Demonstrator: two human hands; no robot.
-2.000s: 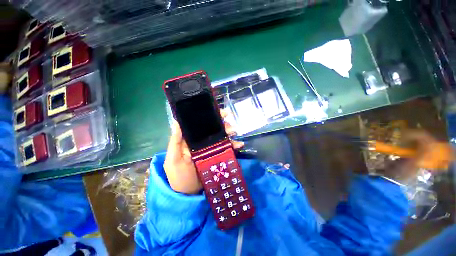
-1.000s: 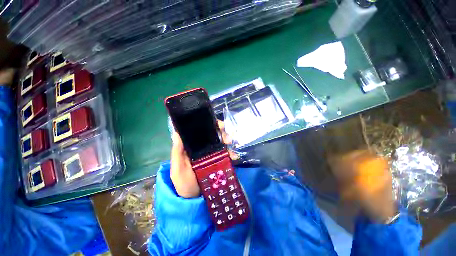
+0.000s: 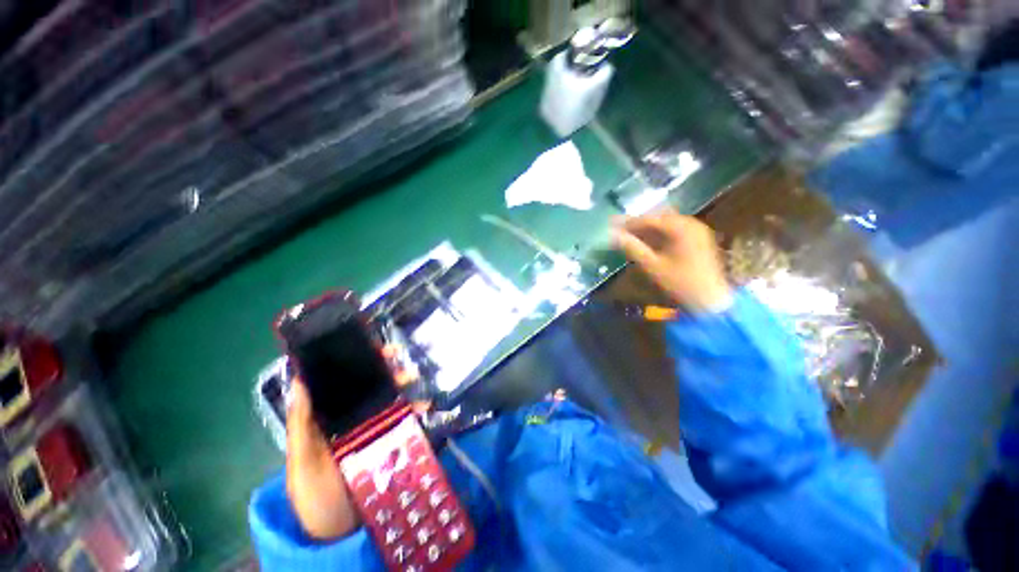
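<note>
An opened red flip phone [image 3: 374, 430] lies in my left hand [image 3: 313, 475], black screen half up and red keypad half towards me. My left fingers hold it around its sides. My right hand [image 3: 674, 255] is over the bench's front edge at the right, fingertips close together near small shiny square items [image 3: 646, 197]. It is blurred, and I cannot tell whether it holds anything. An orange handle [image 3: 657, 314] shows just below the right hand. A sheet with black display windows [image 3: 441, 318] lies on the green mat beyond the phone.
Thin tweezers [image 3: 516, 235] and shiny film scraps [image 3: 555, 279] lie right of the sheet. Behind are a white wipe [image 3: 552, 179] and a translucent bottle [image 3: 575, 94]. Tall stacked trays [image 3: 246, 123] stand behind the mat. A tray of red phones [image 3: 95, 492] is at left, a brown scrap bin [image 3: 883, 385] at right.
The view has swung right and tilted. My right hand has moved from over the bin up to the bench edge. The orange handle now shows below it. The left hand still holds the opened phone.
</note>
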